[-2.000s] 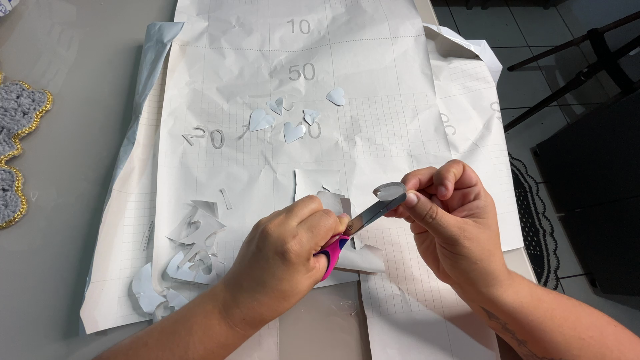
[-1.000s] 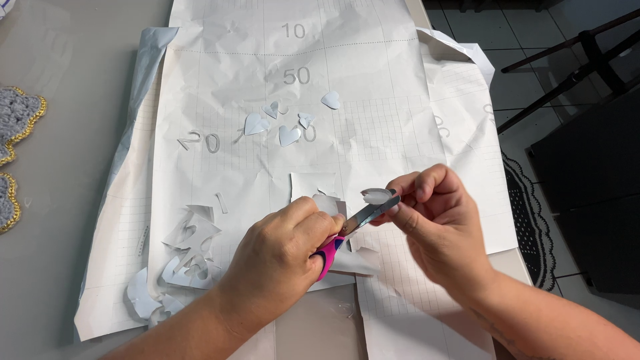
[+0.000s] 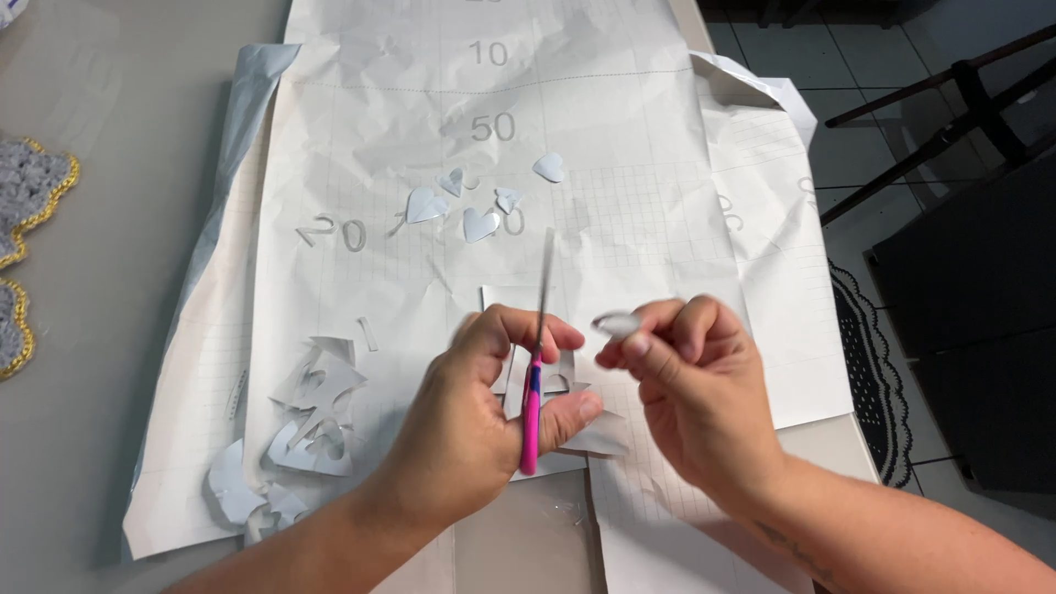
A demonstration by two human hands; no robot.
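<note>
My left hand (image 3: 487,404) holds pink-handled scissors (image 3: 535,388) with the blades pointing up and away; its thumb and index finger are extended to the right. My right hand (image 3: 701,388) pinches a small piece of white paper (image 3: 617,323), blurred and curled, just right of the scissors. The two hands are apart. Below my left hand's fingers lie cut paper pieces (image 3: 606,433), partly hidden. Farther up, several small paper hearts, among them one heart (image 3: 481,224) and another heart (image 3: 550,167), rest on a large printed paper sheet (image 3: 627,247).
Paper offcuts (image 3: 322,379) lie left of my left hand, with more scraps (image 3: 235,487) nearer me. Grey crochet pieces with yellow edging (image 3: 29,190) sit at the table's left (image 3: 115,330). Beyond the right edge are a tiled floor, a dark patterned mat (image 3: 874,388) and dark furniture (image 3: 965,289).
The scissors have swung away from the small paper piece and now point up, where earlier their blades reached toward my right hand. My left thumb and index finger have spread.
</note>
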